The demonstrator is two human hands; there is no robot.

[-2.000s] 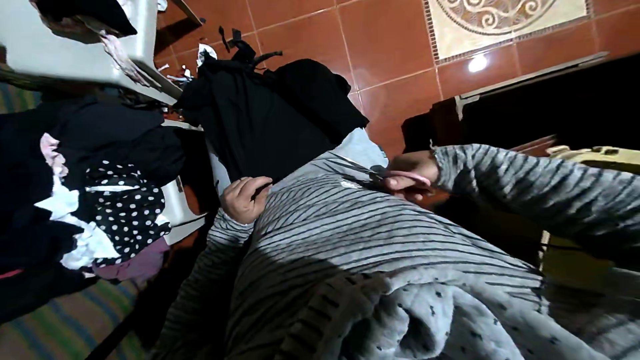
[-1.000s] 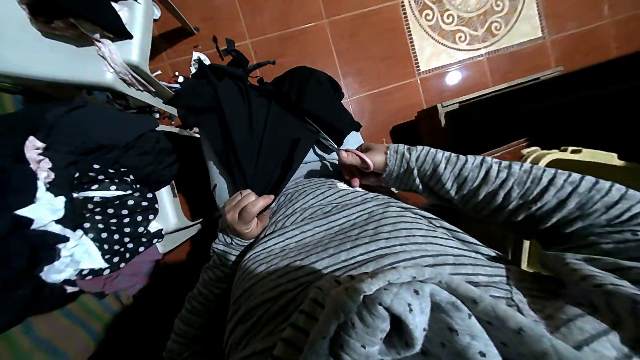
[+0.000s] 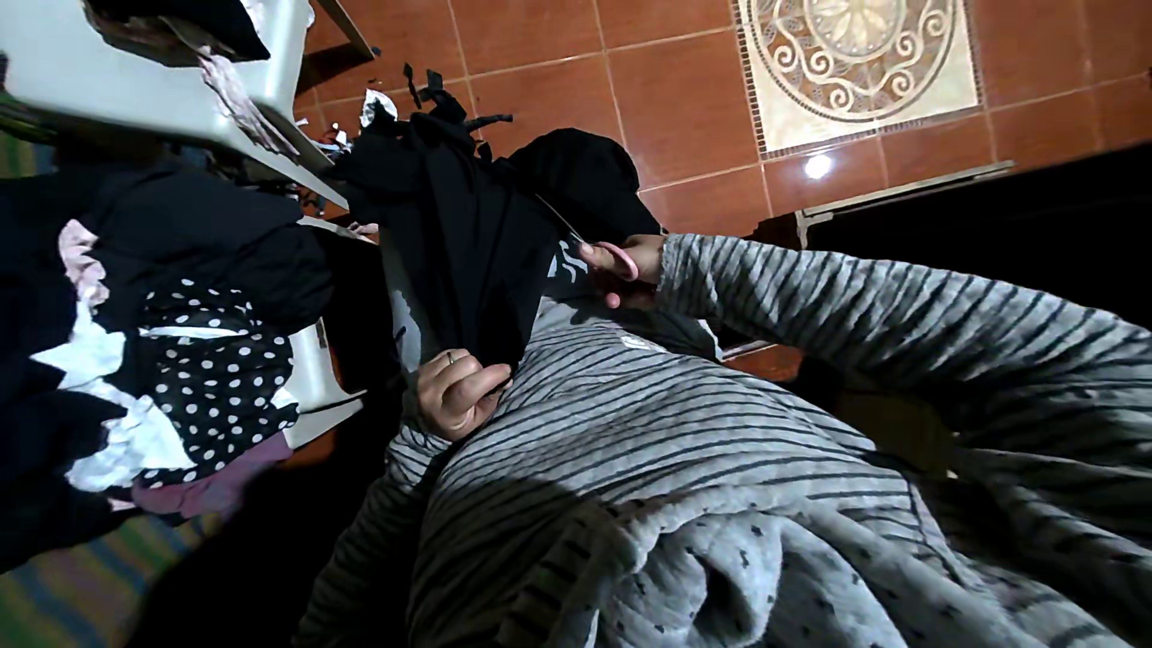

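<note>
A large piece of black cloth (image 3: 468,243) lies over my lap, its far end in narrow strips near the floor. My left hand (image 3: 459,393), with a ring on one finger, grips the near edge of this cloth in closed fingers. My right hand (image 3: 630,270) holds scissors with pink handles (image 3: 619,261); their blades point away to the upper left, against the black cloth, and the tips are hard to make out. Beneath the cloth, dark fabric with a pale print (image 3: 567,263) shows beside my right hand.
At left, a pile of clothes holds a polka-dot garment (image 3: 220,387), white scraps (image 3: 135,441) and dark cloth. A white plastic chair (image 3: 162,90) with fabric on it stands at upper left. Small scraps lie on the red tiled floor (image 3: 684,108). A dark piece of furniture is at right.
The black cloth, earlier lying farther off, is drawn up toward my body in my left hand. My right hand with the scissors has moved away from my torso, toward the cloth.
</note>
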